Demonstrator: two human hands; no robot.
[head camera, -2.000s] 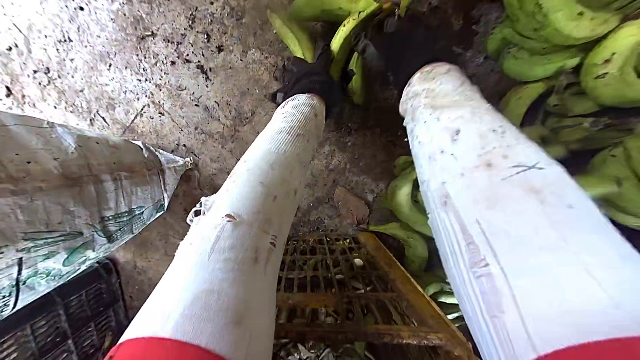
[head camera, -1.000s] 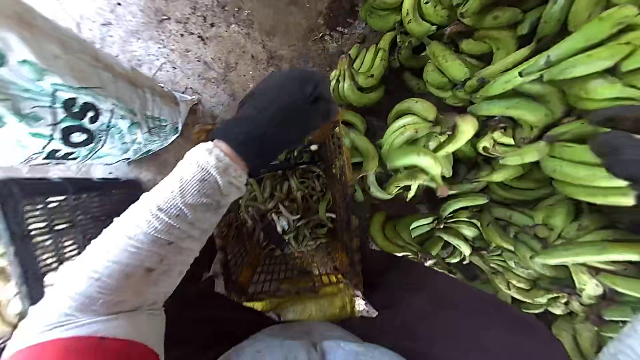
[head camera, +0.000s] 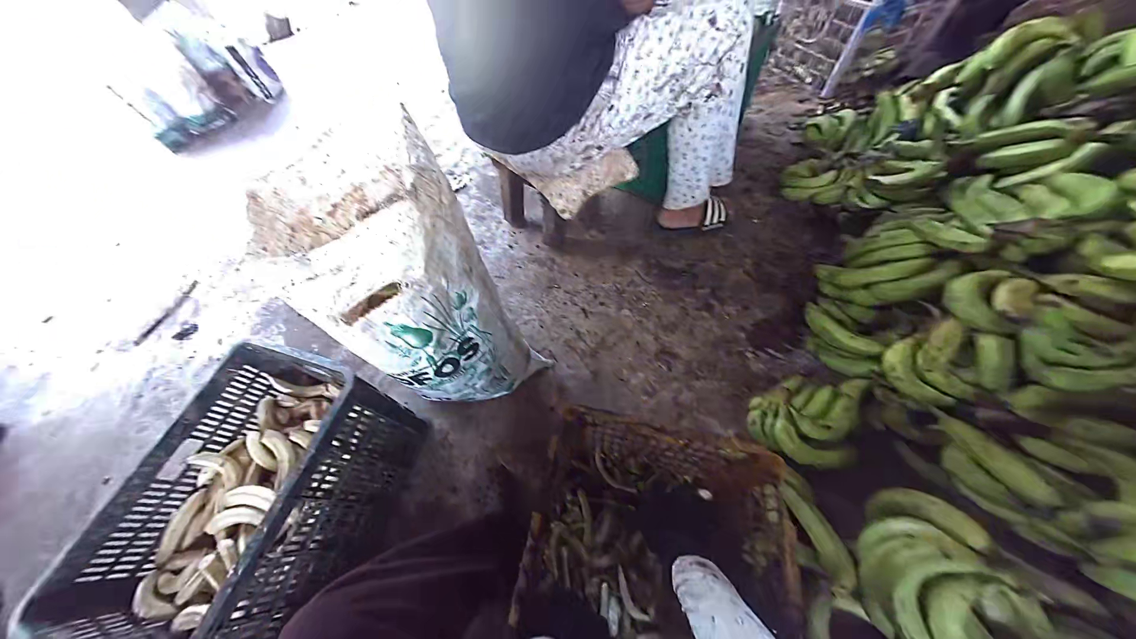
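My right hand (head camera: 682, 519), in a dark glove below a white sleeve, is down inside a worn orange-brown plastic crate (head camera: 792, 568). Its fingers blur into the shade, so any hold is hidden. A dark shape at the crate's bottom edge looks like my gloved left hand (head camera: 561, 612), mostly cut off; its fingers cannot be made out. Green and brownish peel strips (head camera: 586, 541) lie in this crate. Left of my leg, a black plastic crate (head camera: 342, 453) holds peeled plantains (head camera: 235, 497). Bunches of green plantains (head camera: 923, 559) are heaped on the right.
A printed white woven sack (head camera: 453, 311) stands beyond the crates. Behind it a person (head camera: 541, 71) in patterned trousers sits on a wooden stool (head camera: 513, 193), a sandalled foot (head camera: 692, 216) on the dirty concrete floor (head camera: 621, 328). Another sack (head camera: 209, 80) is at the far left.
My right hand has moved from the green plantains into the orange-brown crate. My left hand, above that crate's far end a second ago, is now low at its near side. The view has tilted up.
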